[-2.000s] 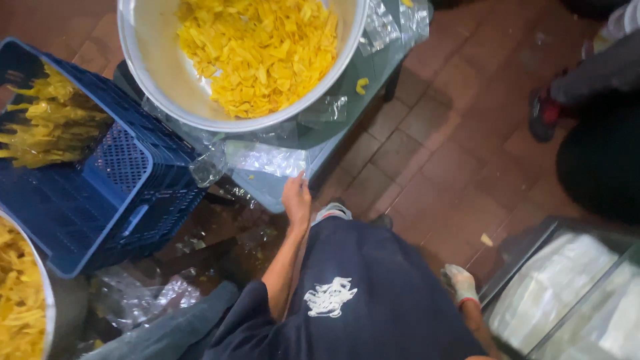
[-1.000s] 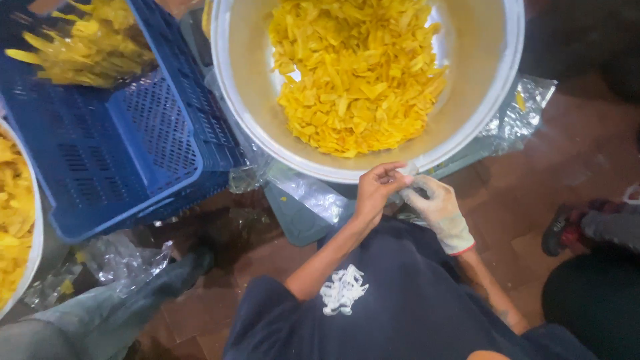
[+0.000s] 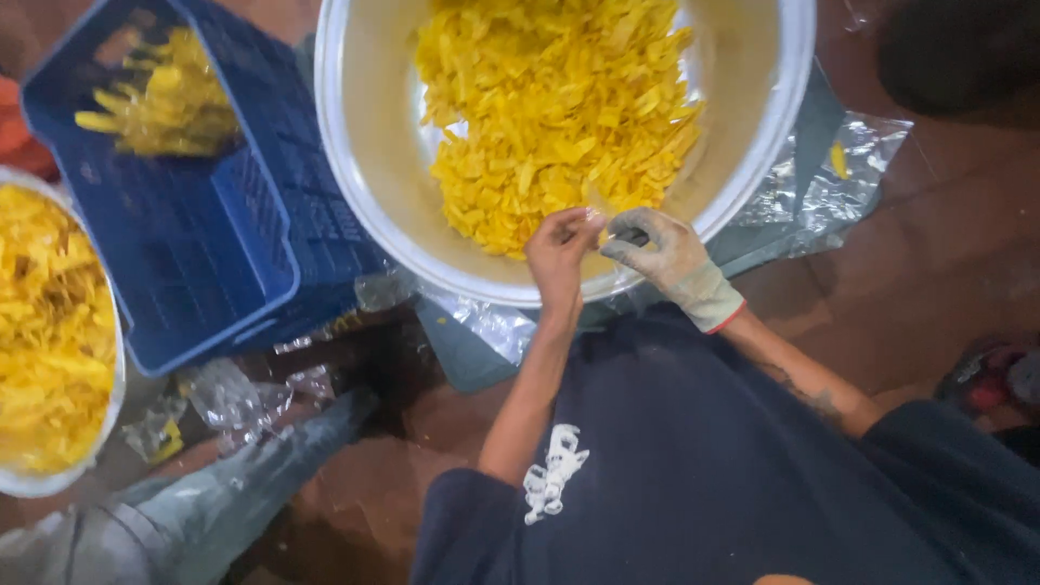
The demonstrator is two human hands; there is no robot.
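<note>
A large round metal pot (image 3: 357, 203) holds a heap of yellow chips or strips (image 3: 561, 122). My bare left hand (image 3: 563, 244) is over its near rim, with thumb and fingers pinched on a thin piece of clear plastic (image 3: 597, 215). Beside it my right hand (image 3: 662, 252), in a pale grey-white glove with a red cuff edge, has thumb and forefinger curled together near the same plastic. Whether the gloved fingers grip it too is hard to tell. Clear plastic bags (image 3: 845, 175) lie under and beside the pot, with one yellow strip on them.
Left of the pot stands a blue plastic crate (image 3: 187, 325) with bagged yellow strips (image 3: 175, 106). Another pot of yellow chips (image 3: 49, 341) is at the far left. A person's leg (image 3: 268, 471) reaches in at lower left, near loose plastic (image 3: 236, 398). A shoe (image 3: 995, 374) is at right.
Two seconds ago my left hand was at the plastic on the table corner and my gloved hand hung low at the right. Both have come together at the pot's near rim. The view has shifted.
</note>
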